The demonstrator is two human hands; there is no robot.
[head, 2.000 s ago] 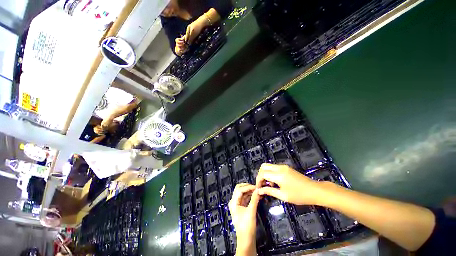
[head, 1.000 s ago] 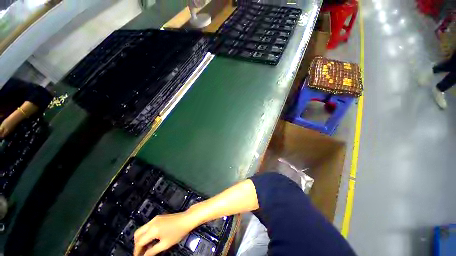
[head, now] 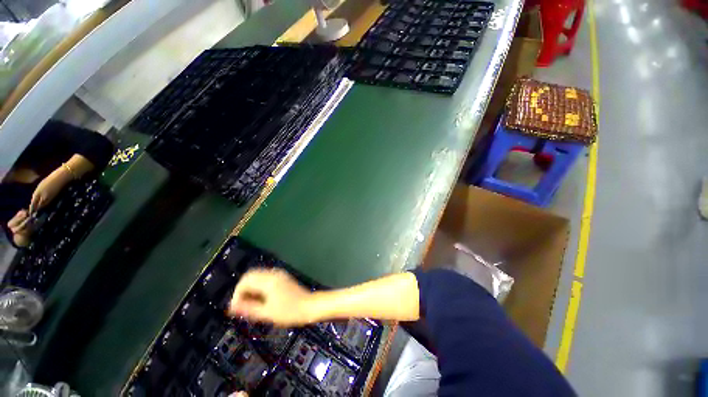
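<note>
A black blister tray [head: 198, 314] lies on the green bench at the lower middle, with black phone housings [head: 322, 368] in its pockets. My right hand [head: 272, 298] is above the tray's upper part, blurred, with its fingers curled. I cannot tell if it holds anything small. A skin-coloured sliver at the bottom edge [head: 239, 394] looks like a fingertip of my left hand; the rest is cut off.
Stacked black trays [head: 248, 116] stand behind, another tray [head: 423, 43] farther back. At right are an open cardboard box [head: 528, 240] and a blue stool [head: 516, 167] with a beaded cushion. Another person's hands [head: 50, 190] are at left, near a white fan [head: 19, 310].
The view has swung right along the bench, taking my left hand almost out of frame. My right hand has come away from my left and lifted towards the tray's far end.
</note>
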